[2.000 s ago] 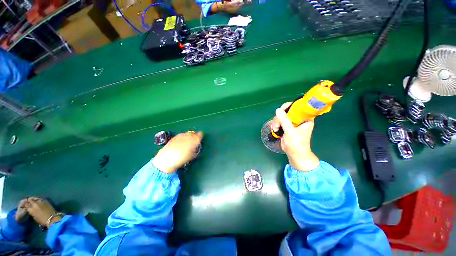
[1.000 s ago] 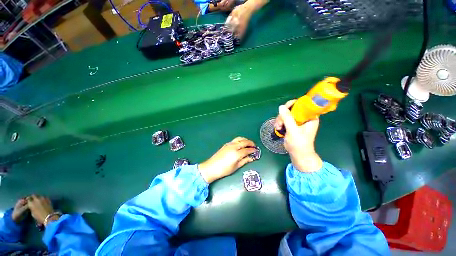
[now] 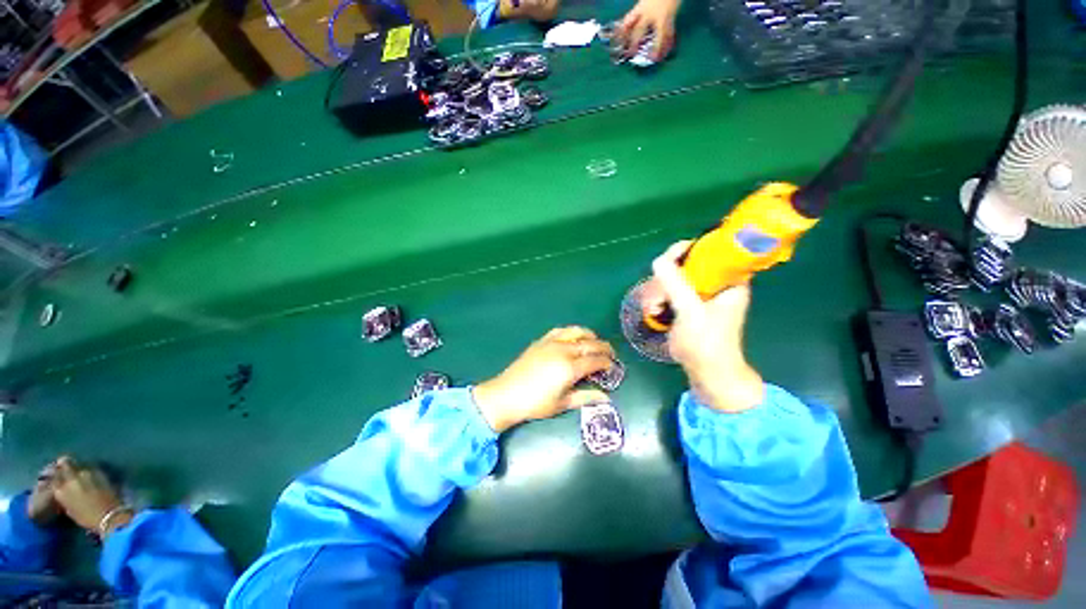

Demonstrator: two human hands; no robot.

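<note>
My right hand [image 3: 707, 324] is closed around a yellow electric screwdriver [image 3: 753, 238], tilted, its lower end over a round grey speckled dish [image 3: 644, 321]. My left hand [image 3: 548, 378] holds a small dark housing with a silver rim [image 3: 609, 375] under its fingertips on the mat. Another housing [image 3: 601, 428] lies just below it, close to my thumb. Three more housings lie to the left: one at the far left [image 3: 380, 322], one beside it [image 3: 422, 338], and one partly hidden by my sleeve [image 3: 431, 384]. The driver tip is not clearly visible.
A black power adapter [image 3: 903, 369], a housing cluster [image 3: 949, 319] and a white fan [image 3: 1053, 167] are at right. A red stool [image 3: 1006, 523] stands below. Across the bench are a black box [image 3: 379, 77], a housing pile [image 3: 482, 101] and another person's hand [image 3: 649, 26]. Someone's hands rest lower left.
Since two seconds ago, my left hand has moved right from the left-hand housings to one near the dish. The opposite person's hand has moved right from the pile with housings. My right hand stays near the dish.
</note>
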